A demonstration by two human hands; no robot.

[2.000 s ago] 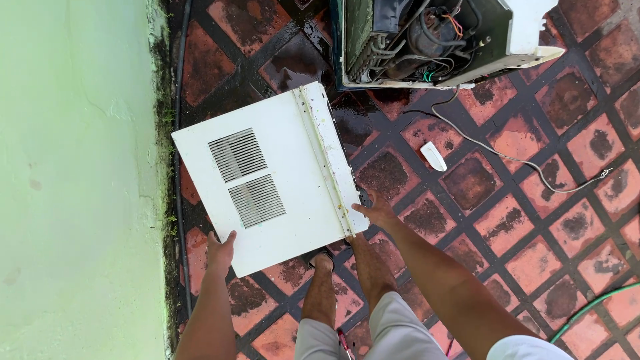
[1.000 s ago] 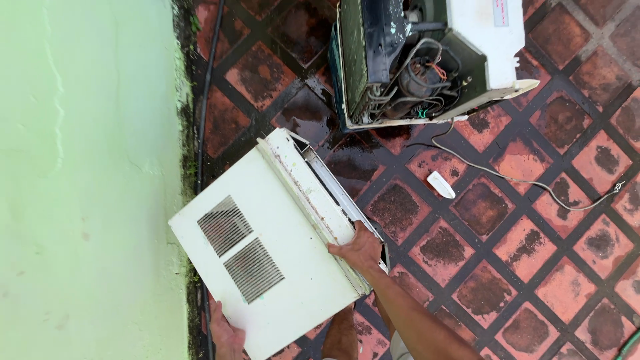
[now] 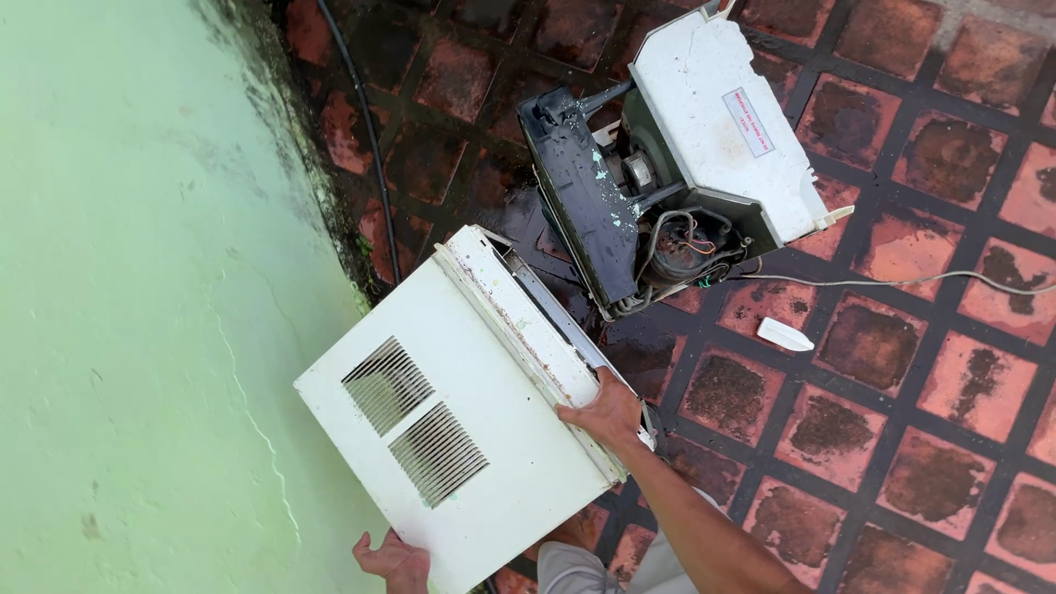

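A white metal air-conditioner casing (image 3: 511, 487) with two louvred vents is held tilted in front of me, near the green wall. My right hand (image 3: 609, 410) grips its flanged edge, thumb on the face and fingers over the rim. At the casing's lower left edge is my left hand (image 3: 394, 561), palm against the edge with thumb and a finger spread; whether it grips is unclear. Beyond the casing stands the opened air-conditioner unit (image 3: 660, 165), its black shroud, compressor, copper tubing and white foam housing exposed.
A green painted wall (image 3: 165, 289) with mossy base runs along the left. A black hose (image 3: 363, 107) lies beside it. On the wet red tile floor (image 3: 833, 421) are a small white plastic piece (image 3: 784, 334) and a grey power cord (image 3: 891, 282) leading right from the unit.
The casing has turned and tilted, showing its open side, and is now closer to the unit. My right hand has shifted from its corner onto the flanged edge. The view has moved.
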